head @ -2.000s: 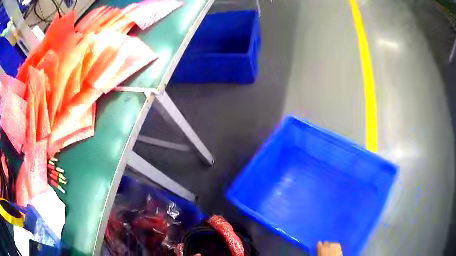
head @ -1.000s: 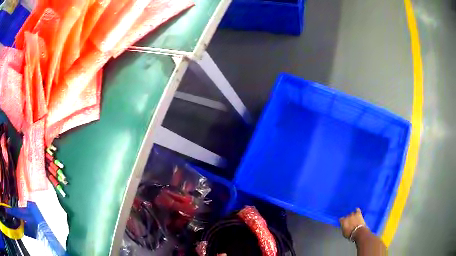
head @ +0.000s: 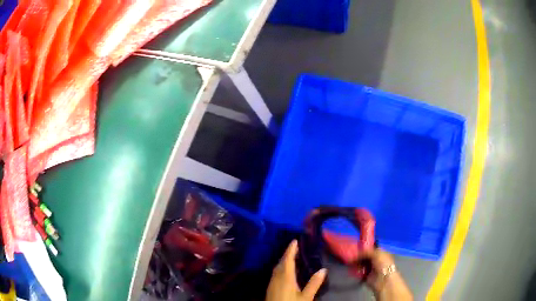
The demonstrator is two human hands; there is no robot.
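A coiled cable (head: 316, 226), black with pink-red wrapped ends, is held between my two hands over the near edge of the large blue bin (head: 364, 164). My left hand (head: 292, 281) grips the coil's left side, thumb and fingers around the black part. My right hand (head: 382, 275), with a bracelet at the wrist, grips the pink wrapped part on the right side and is slightly blurred. The blue bin stands on the floor with no contents visible. The lower part of the coil is blurred.
The green bench (head: 117, 194) is at left with a pile of pink bubble bags (head: 53, 88) and red and green cable ends (head: 46, 220). Below its edge, a blue tub holds clear film and red material (head: 194, 238). Another blue bin (head: 311, 13) is at the top. A yellow floor line runs right.
My right hand has let go of the blue bin's rim and now holds the coil. My left hand has come into view. The coil has moved from beside the tub to the bin's near edge.
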